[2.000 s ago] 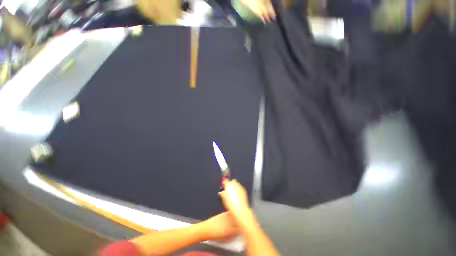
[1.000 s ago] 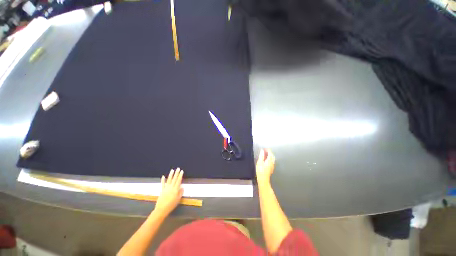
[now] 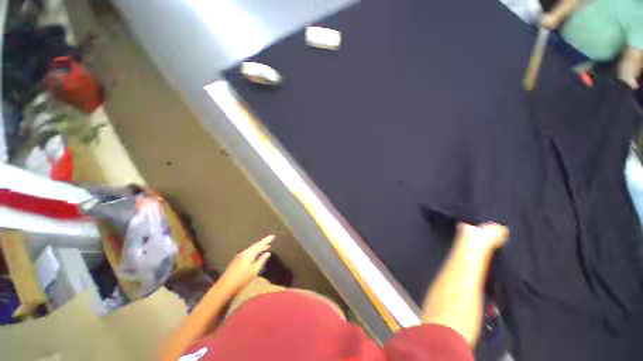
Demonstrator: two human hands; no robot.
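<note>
Dark fabric covers the table, smooth at the left and rumpled at the right. My right hand is closed on the fabric, with a dark crease beside it. My left hand is empty, fingers apart, off the table's near edge. A white strip and a thin yellow ruler run along the near edge. Two pale weights, one squarer and one rounder, lie near the far-left corner. A small red and dark part, perhaps the shears' handle, shows beside my right forearm, mostly hidden.
A person in green is at the far right, one hand by a wooden ruler on the fabric. Bare shiny table shows at the upper left. A red bag, plastic bags and cardboard lie left of the table.
The view has turned left. My left hand has left the strip and ruler. My right hand has taken hold of fabric, and rumpled fabric now covers table that was bare beside it.
</note>
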